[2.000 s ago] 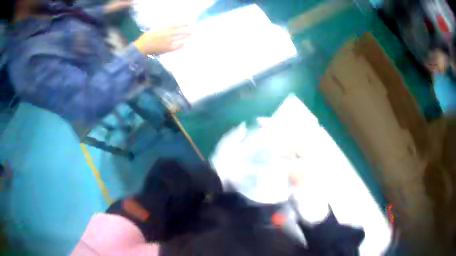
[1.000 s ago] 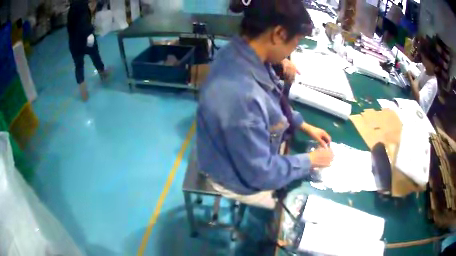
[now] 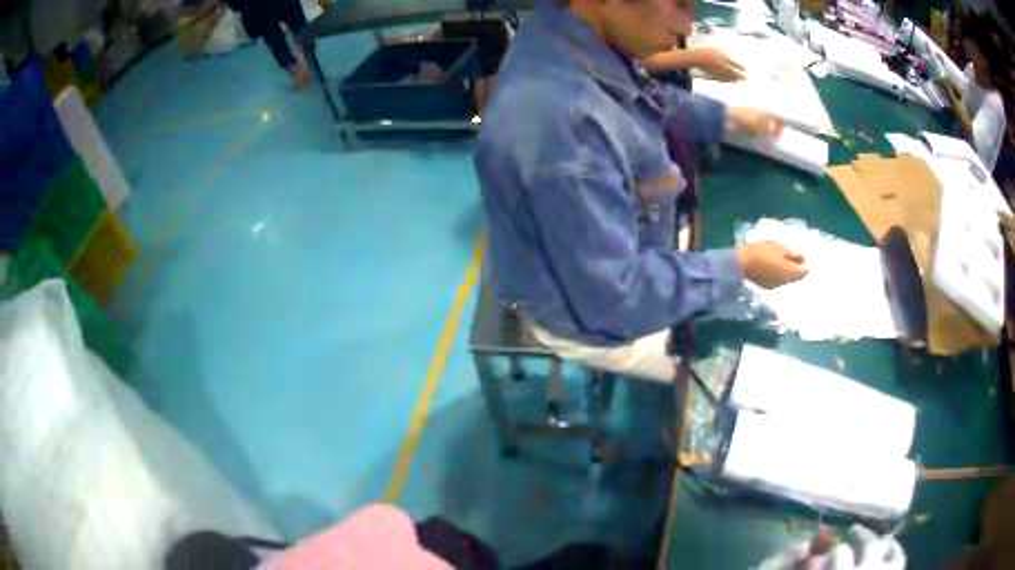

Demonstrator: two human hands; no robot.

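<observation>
A gloved hand with a bare reddish fingertip is cut off by the bottom edge at right; it seems to be my left hand (image 3: 851, 550), blurred, and its grip cannot be told. My right hand is not seen. Just beyond the hand, two wrapped white packs (image 3: 821, 429) lie side by side on the green bench (image 3: 768, 543), with shiny clear film at their left end. My pink clothing (image 3: 362, 543) and dark sleeves show at the bottom edge.
A person in a blue denim jacket (image 3: 601, 200) sits at the bench's left side, hands over white film (image 3: 835, 284). Brown cardboard (image 3: 890, 195) and a white molded tray (image 3: 966, 239) lie beyond. A large white sack (image 3: 100, 445) and coloured crates (image 3: 106, 256) stand at left.
The view has tilted down and turned slightly left, so the scene sits higher and my clothing and gloved hand show at the bottom. The seated person's hands have moved apart.
</observation>
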